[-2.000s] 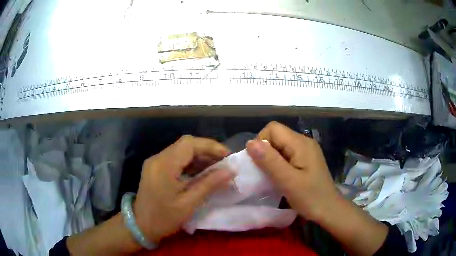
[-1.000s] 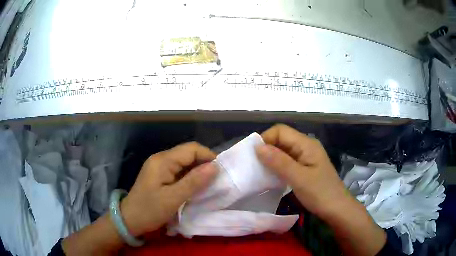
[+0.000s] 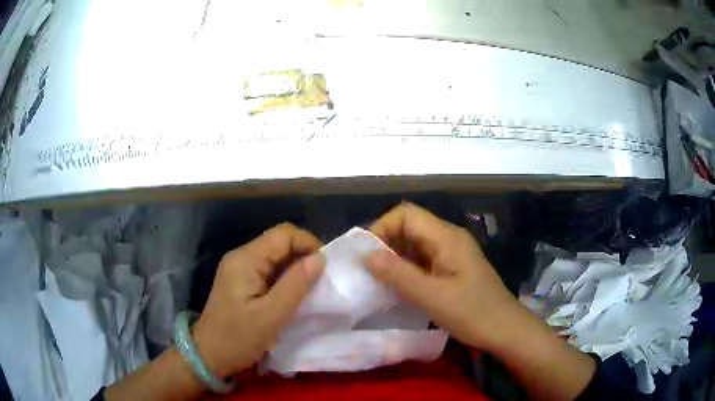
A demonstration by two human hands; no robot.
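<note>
A white fabric piece (image 3: 349, 278) is held over my lap, below the front edge of the table. Its top comes to a corner between my hands, and a wider folded flap hangs below. My left hand (image 3: 270, 294), with a pale green bangle at the wrist, pinches its upper left edge between thumb and fingers. My right hand (image 3: 431, 274) pinches the upper right edge near the corner. Some fingers of both hands are hidden behind the fabric.
The white machine table (image 3: 470, 94) spans the top, with a ruler scale along its front. A taped brown-gold block (image 3: 288, 90) lies on it. White cut-piece bundles (image 3: 627, 305) are at lower right, and grey-white pieces (image 3: 70, 313) hang at lower left. A tray with a red item (image 3: 690, 145) is at far right.
My right hand has moved left, closer to my left hand. The fabric's top has turned from a slanted edge into a peak between them. The view has shifted slightly.
</note>
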